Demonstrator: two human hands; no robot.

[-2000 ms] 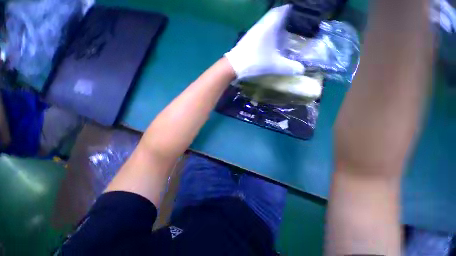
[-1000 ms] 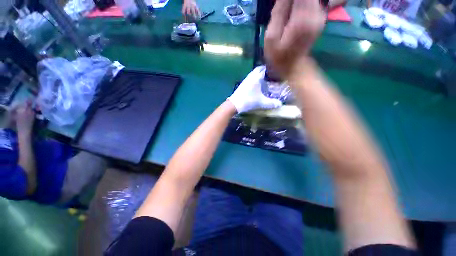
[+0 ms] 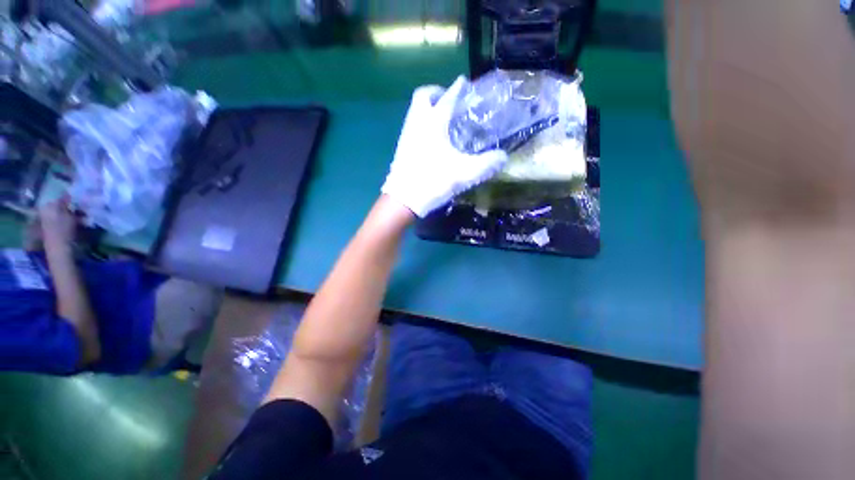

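Note:
My left hand point(image 3: 433, 157), in a white glove, grips the left side of a clear bagged plastic housing point(image 3: 492, 108) with a dark strip along its near edge. The housing is over the cream-yellow padded fixture point(image 3: 544, 159), tilted; whether it touches is unclear. The fixture sits on the black press base plate point(image 3: 483, 232) with white lettering. The black hand press point(image 3: 530, 36) stands behind it, its head above the housing. My right forearm, large and blurred, runs up the right edge; my right hand is out of the picture.
A shallow black tray point(image 3: 253, 202) with several black clips lies left on the green mat. A cloudy plastic bag point(image 3: 127, 159) is beyond it, near a person in blue point(image 3: 42, 309). An open carton point(image 3: 220, 375) with clear bagged pieces stands below the bench, by my legs.
My right hand has gone from in front of the press to out of view. My left hand now holds the housing further left and the housing shows clearly. The camera view has shifted.

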